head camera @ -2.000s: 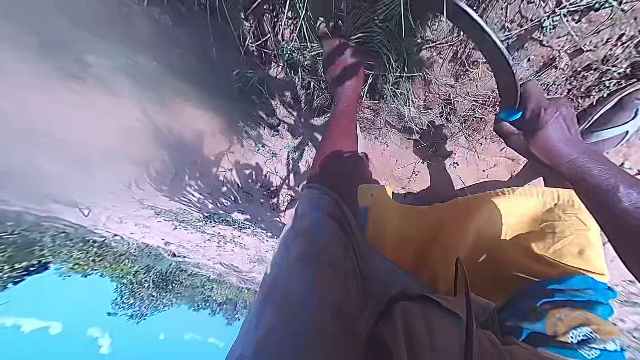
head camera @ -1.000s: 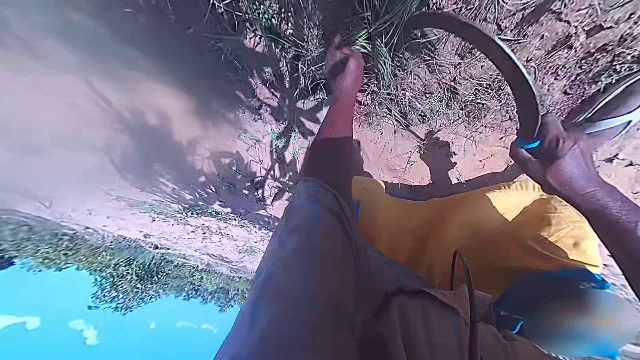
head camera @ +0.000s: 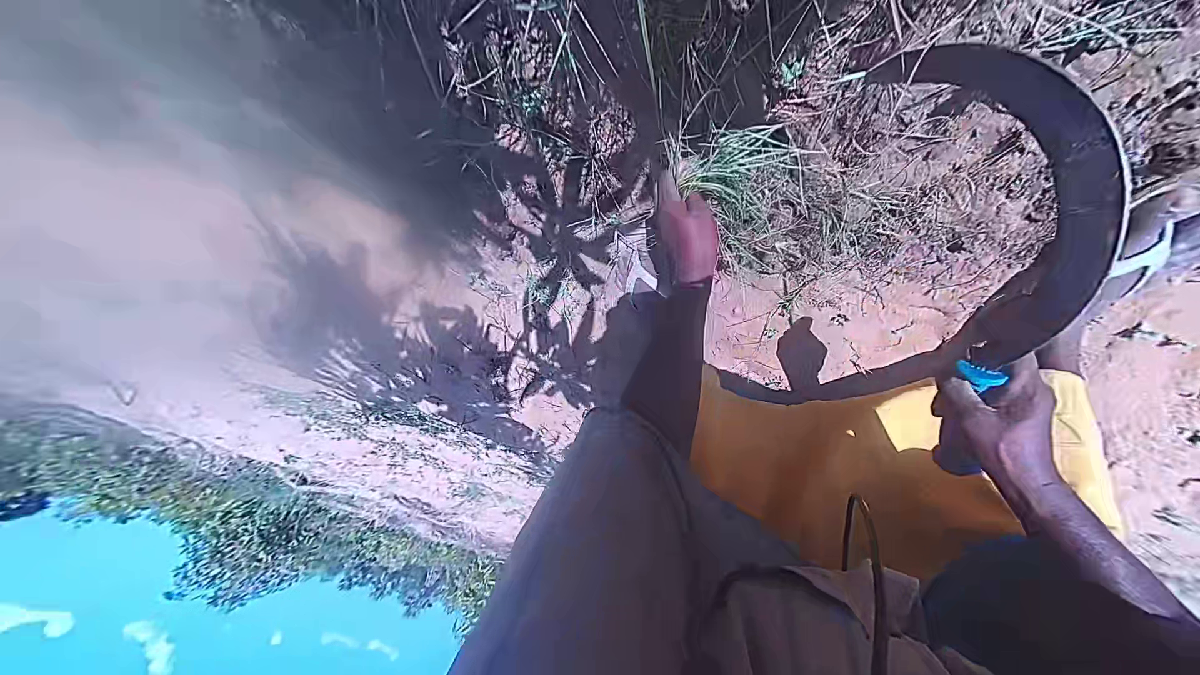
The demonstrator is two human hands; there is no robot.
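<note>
My left hand, at the end of a long grey sleeve, is closed around a tuft of green grass whose blades fan out to the right. Whether the tuft is still rooted cannot be told. My right hand grips the handle of a sickle, with a bright blue part showing by the thumb. The sickle's wide, dark curved blade arches up and back to the left, its tip above and right of the grass. Most of the handle is hidden in my fingers.
Yellow cloth covers my legs. A foot in a strapped sandal is at the right edge. Dry stalks and grass cover the soil above. Muddy-looking ground or water lies left, with bushes and sky below.
Both hands have moved down the view, closer to my body. The sickle has come down with my right hand and turned, so its whole curve shows. The green tuft at my left hand shows more plainly.
</note>
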